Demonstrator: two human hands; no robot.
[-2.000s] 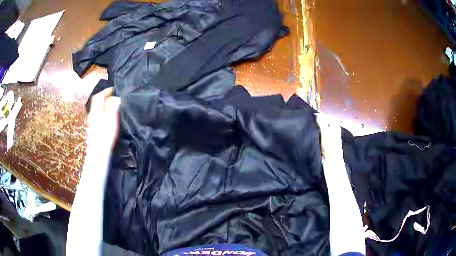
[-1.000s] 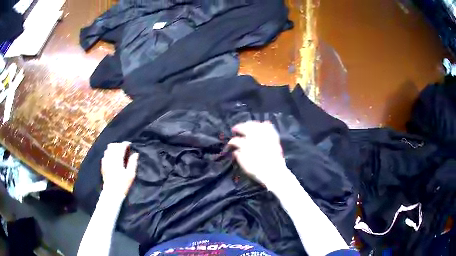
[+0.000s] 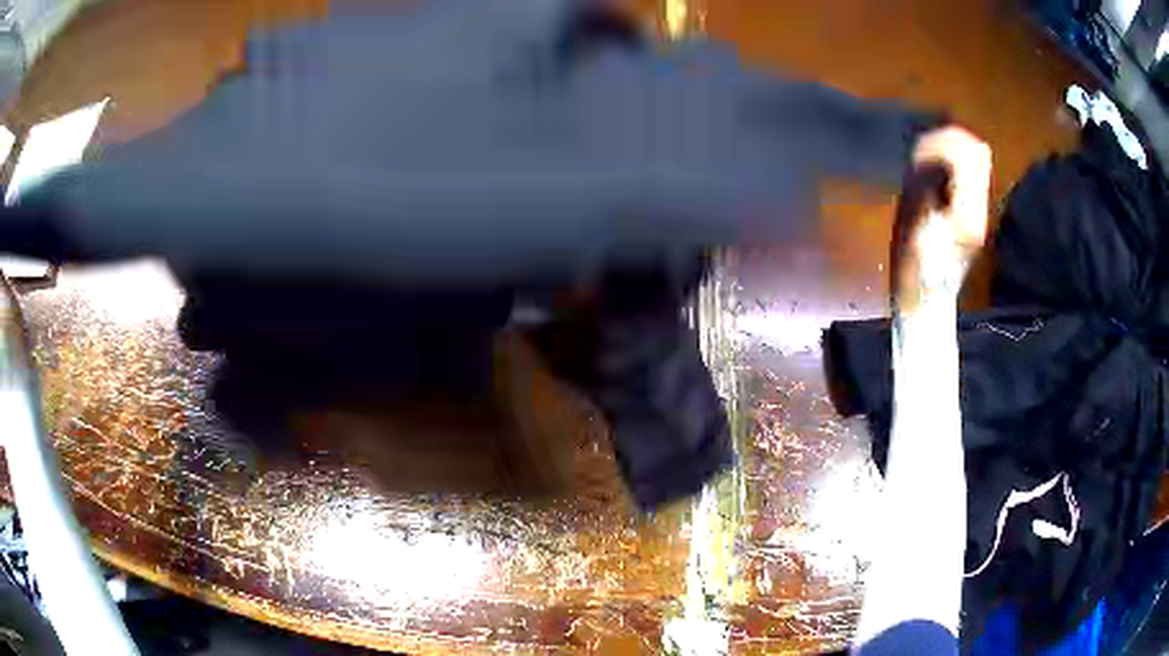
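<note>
A black garment (image 3: 513,167), strongly blurred, is stretched wide across the upper picture above the table. It looks like a jacket, but its details are not readable. My right hand (image 3: 949,167) is closed on its narrow right end, probably a sleeve. The garment's left end reaches the left picture edge. My left forearm shows at that edge, but the hand is cut off. Dark cloth (image 3: 660,410) shows below the stretched garment; whether it belongs to it I cannot tell.
The brown scratched table (image 3: 436,564) lies below. A black garment heap (image 3: 1064,385) with a thin whitish strip (image 3: 1026,500) is at the right. A bit of blue bin (image 3: 1090,634) shows at lower right. White sheets (image 3: 58,147) lie at upper left.
The black garment has moved from in front of me up and away, stretched wide and blurred. My right hand moved up and right, now closed on it. My left hand moved out of the picture.
</note>
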